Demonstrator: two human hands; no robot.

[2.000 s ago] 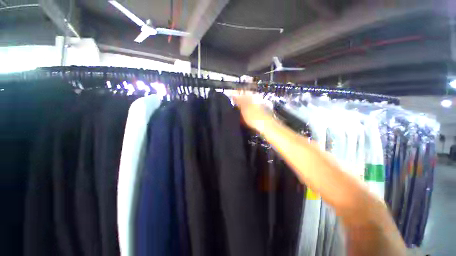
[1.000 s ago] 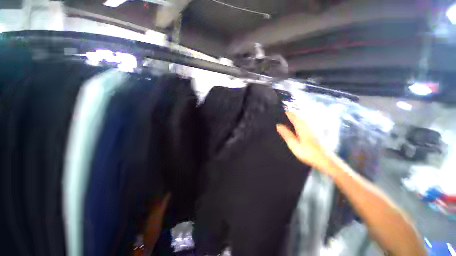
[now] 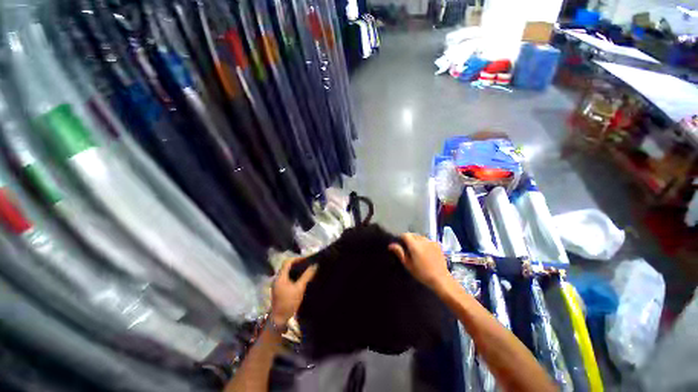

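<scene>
A black jacket [image 3: 360, 295] hangs on a black hanger whose hook [image 3: 360, 207] points up, in the middle of the view. No garment bag shows over it. My left hand [image 3: 291, 289] holds its left shoulder. My right hand [image 3: 419, 259] holds its right shoulder. The lower part of the jacket is hidden beneath its shoulders.
Bagged garments [image 3: 191, 207] with coloured bands fill the left. The low rack [image 3: 497, 262] stands close on the right with silvery-white strips [image 3: 507, 222], a yellow strip [image 3: 583, 337] and a blue bundle [image 3: 490, 155]. White plastic sacks [image 3: 637, 306] lie beyond it; worktables [image 3: 650, 88] stand farther right.
The view has turned right and down from the rail to the low rack. The black jacket is away from the rail, and both hands are now on its shoulders.
</scene>
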